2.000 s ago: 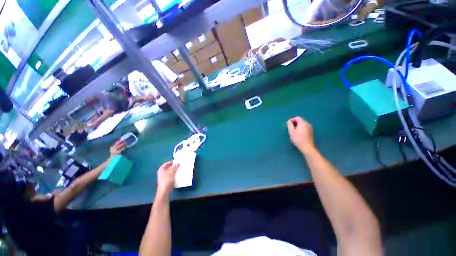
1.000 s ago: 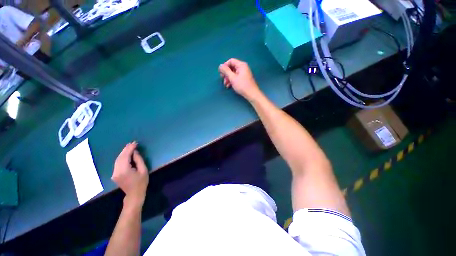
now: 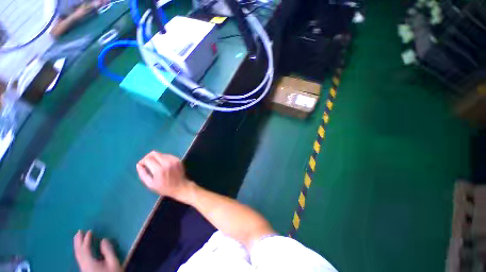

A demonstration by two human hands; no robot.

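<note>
My left hand is at the lower left over the green bench mat, cut off by the bottom edge, with fingers apart and nothing seen in it. My right hand is at the bench's front edge, fingers curled in. I see nothing in it, but blur could hide a tiny piece. A single white plastic frame lies on the mat at the far left, away from both hands. Part of another white frame shows in the bottom left corner.
A teal-green box, a white-grey box and looped pale hoses stand beyond my right hand. A cardboard box and yellow-black tape are on the floor. Another person's arm shows at top left.
The view has swung right, showing more floor. The white sheet, let go by my left hand between the two earlier frames, is out of view now. My right hand is nearer the bench edge.
</note>
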